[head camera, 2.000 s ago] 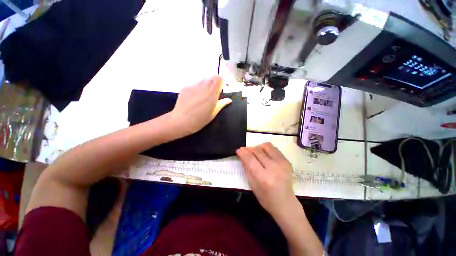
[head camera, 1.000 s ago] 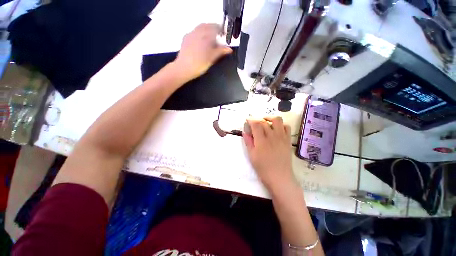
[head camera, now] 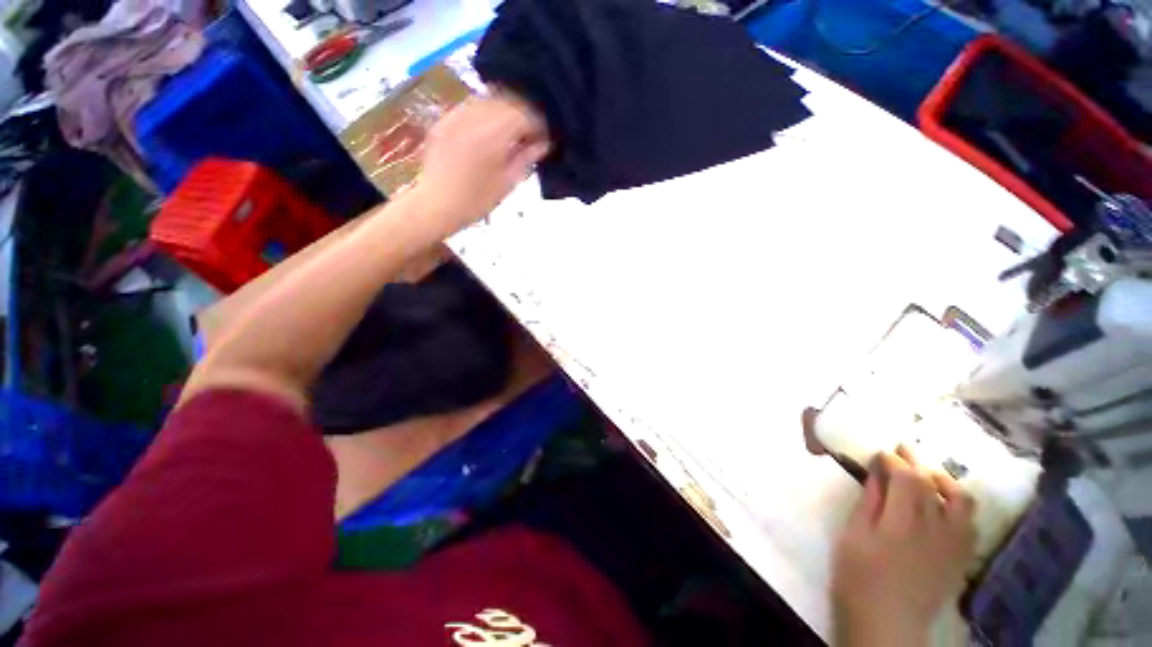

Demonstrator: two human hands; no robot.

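Observation:
The stack of black cut pieces [head camera: 670, 95] lies fanned on the white table [head camera: 708, 303] at the upper middle. My left hand [head camera: 486, 158] is at its near left edge, slightly blurred, with the fingers closed on a black edge; how many layers it holds cannot be told. My right hand [head camera: 903, 531] rests with bent, slightly spread fingers beside the pale needle plate area, and no fabric shows in it. The sewing machine head [head camera: 1086, 367] is cut off at the right edge. The smartphone [head camera: 1030, 562] lies right of my right hand.
A crumpled black pile [head camera: 417, 354] lies on the brown board [head camera: 404, 468] beside the seat. A red crate [head camera: 234, 228] and blue crate [head camera: 221, 114] stand left. A red-rimmed crate [head camera: 998, 76] is beyond the table. A clear plastic-covered patch [head camera: 398, 126] is at the table's left end.
The view has swung left. My left hand has left the black piece by the machine and moved to the stack. That piece no longer shows. My right hand stays near the needle plate.

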